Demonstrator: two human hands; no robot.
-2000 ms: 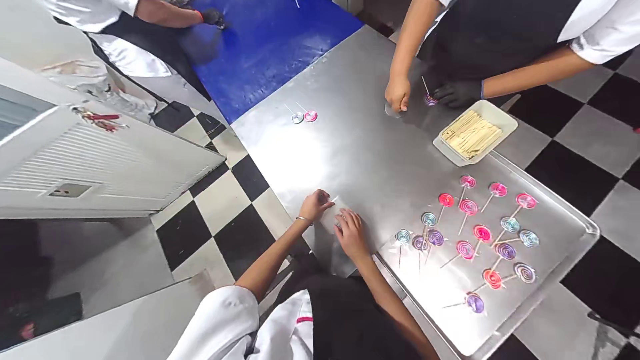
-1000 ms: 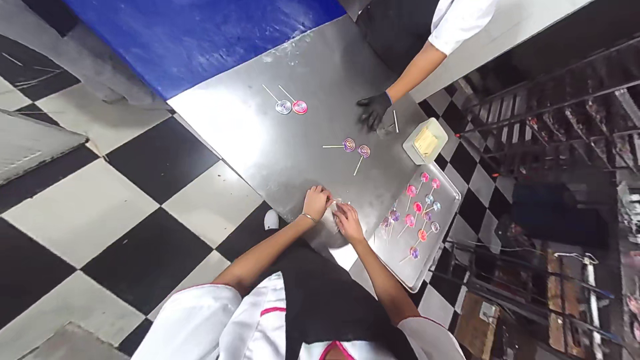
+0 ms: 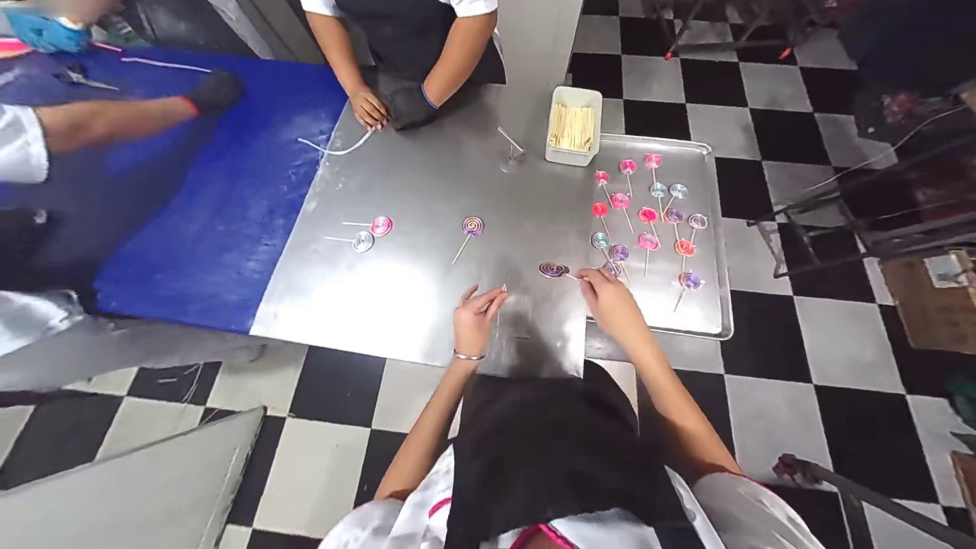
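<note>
My right hand (image 3: 608, 299) pinches the stick of a purple swirl lollipop (image 3: 553, 270), whose head points left over the steel table (image 3: 415, 305), near the left rim of the metal tray (image 3: 722, 252). My left hand (image 3: 476, 320) is above the table, thumb and fingertips together on a tiny pale bit (image 3: 504, 288) too small to name. A purple and yellow lollipop (image 3: 473, 226) lies farther up the table. To its left lie a pink lollipop (image 3: 381, 226) and a pale blue-grey one (image 3: 363, 242). Several swirl lollipops (image 3: 648, 216) lie on the tray.
A white tub (image 3: 573, 156) of sticks stands by the tray's far corner. Across the table a co-worker's hands, one in a black glove (image 3: 412, 107), hold a pale candy rope (image 3: 339, 152). Another co-worker's gloved hand (image 3: 215, 91) is over the blue mat (image 3: 221, 229).
My hands, close together at the table's near edge before, are now apart, the right one by the tray with a lollipop. The view has turned strongly.
</note>
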